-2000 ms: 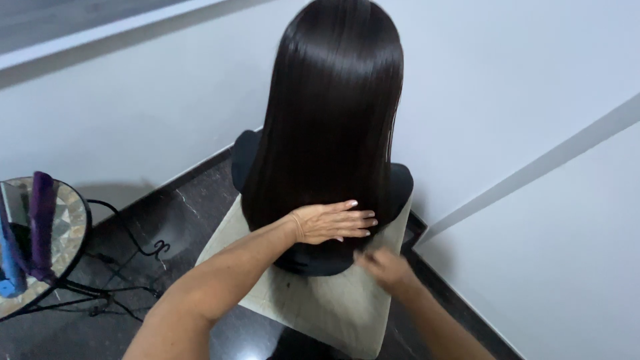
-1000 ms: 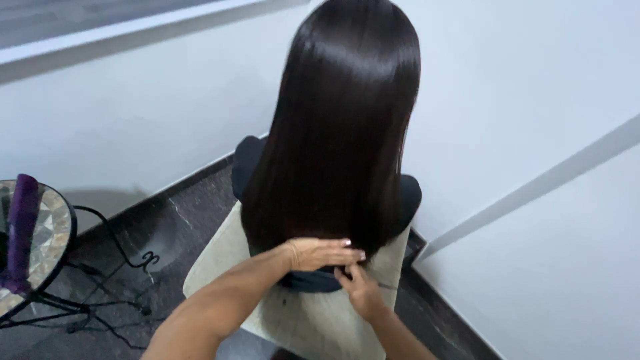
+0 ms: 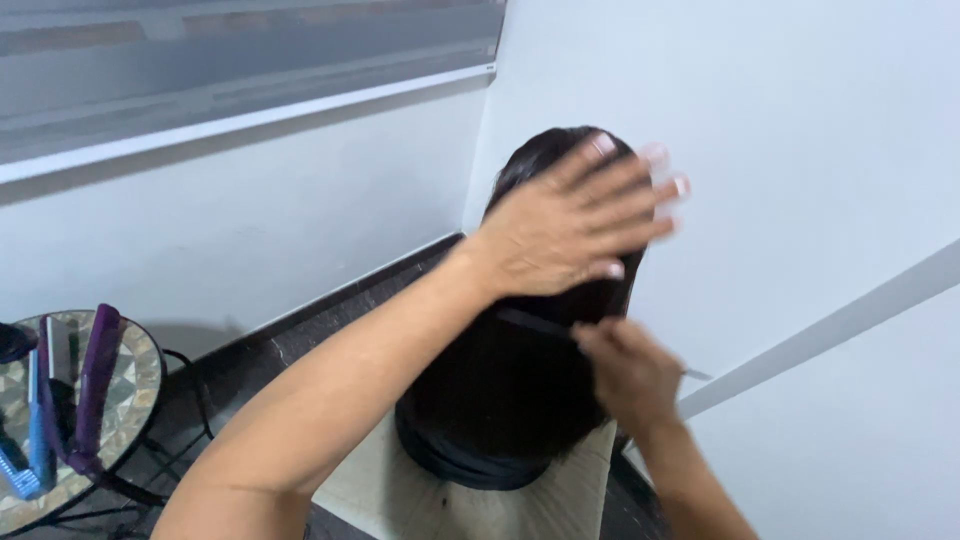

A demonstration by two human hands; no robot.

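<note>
A person with long, straight dark hair (image 3: 517,375) sits with their back to me on a light cushioned seat (image 3: 360,480). My left hand (image 3: 577,217), blurred, is spread flat over the back of the head with nothing in it; whether it touches the hair I cannot tell. Lower and to the right, my right hand (image 3: 630,367) is closed on a thin comb (image 3: 532,322). The comb's dark length lies across the hair below my left hand, and its thin light tail (image 3: 697,374) sticks out on the other side of my fist.
At the left stands a round mosaic-topped table (image 3: 139,375) with a purple hair straightener (image 3: 94,382) and a blue comb or brush (image 3: 37,442) on it. White walls meet in the corner behind the person. A window blind (image 3: 262,67) hangs at upper left.
Both hands have moved up from the ends of the hair, the left to the head and the right to the mid-back. The view has shifted, showing more of the blind and table.
</note>
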